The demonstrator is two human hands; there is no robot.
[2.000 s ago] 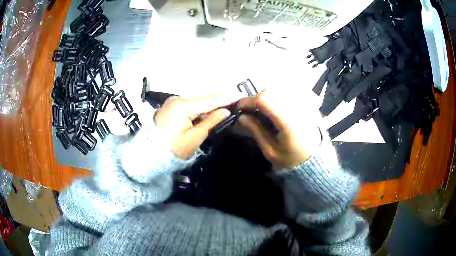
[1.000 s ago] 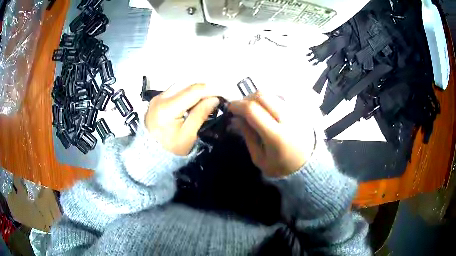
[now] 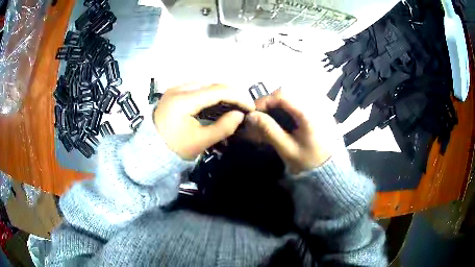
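My left hand (image 3: 195,122) and my right hand (image 3: 289,130) meet at the fingertips over the bright bed plate. Both grip a black webbing strap (image 3: 221,110), which shows under my left fingers; whether a buckle is on it there is hidden. A black buckle end (image 3: 153,90) sticks out to the left of my left hand. A single slide buckle (image 3: 258,90) lies or is held just above my right fingertips; contact is unclear. A dark heap (image 3: 245,182) of straps with some shiny buckles fills the front edge below my hands.
A pile of slide buckles (image 3: 83,83) lies at left. A heap of webbing straps (image 3: 385,68) lies at right, beside a white plastic bar (image 3: 455,49). The sewing machine head (image 3: 281,13) is at the top. A clear plastic bag (image 3: 21,52) is on the left table edge.
My fingertips have come together and my left fingers now curl over the strap. Shiny buckles show more in the heap below. The whole view has shifted slightly.
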